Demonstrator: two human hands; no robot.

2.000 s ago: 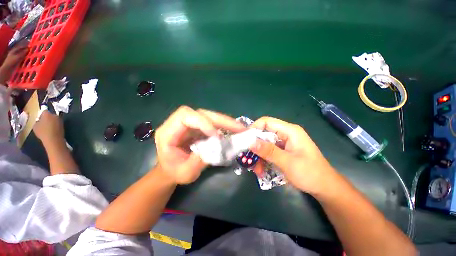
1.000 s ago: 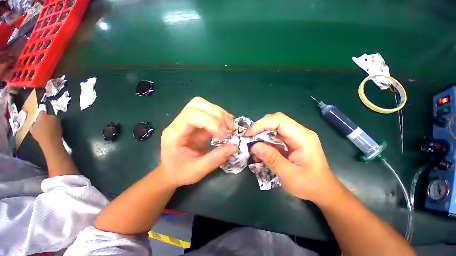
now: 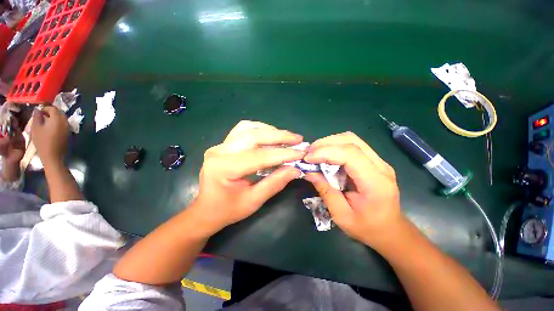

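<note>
My left hand (image 3: 246,173) and my right hand (image 3: 358,182) meet at the middle of the bench. Their fingertips close on a crumpled white wipe (image 3: 331,175) with grey smudges. A dark edge of a round black part (image 3: 308,166) shows between the fingers; the rest is hidden by wipe and fingers. A smudged spare wipe (image 3: 318,214) lies on the bench just below my right hand. Three round black parts (image 3: 172,157) stand loose on the mat left of my hands, apart from each other.
A glue syringe (image 3: 428,159) with its tube lies at right, needle pointing up-left. Beyond it are a tape ring (image 3: 442,113), a white wipe (image 3: 455,79), a thin rod and a blue dispenser (image 3: 537,200). At left are a red tray (image 3: 53,51), wipe scraps (image 3: 105,111) and another person's hands (image 3: 51,136).
The black part showed two seconds ago; the wipe was then gathered up, and my fingers now cover most of both. The other person's hand at left has moved up toward the red tray.
</note>
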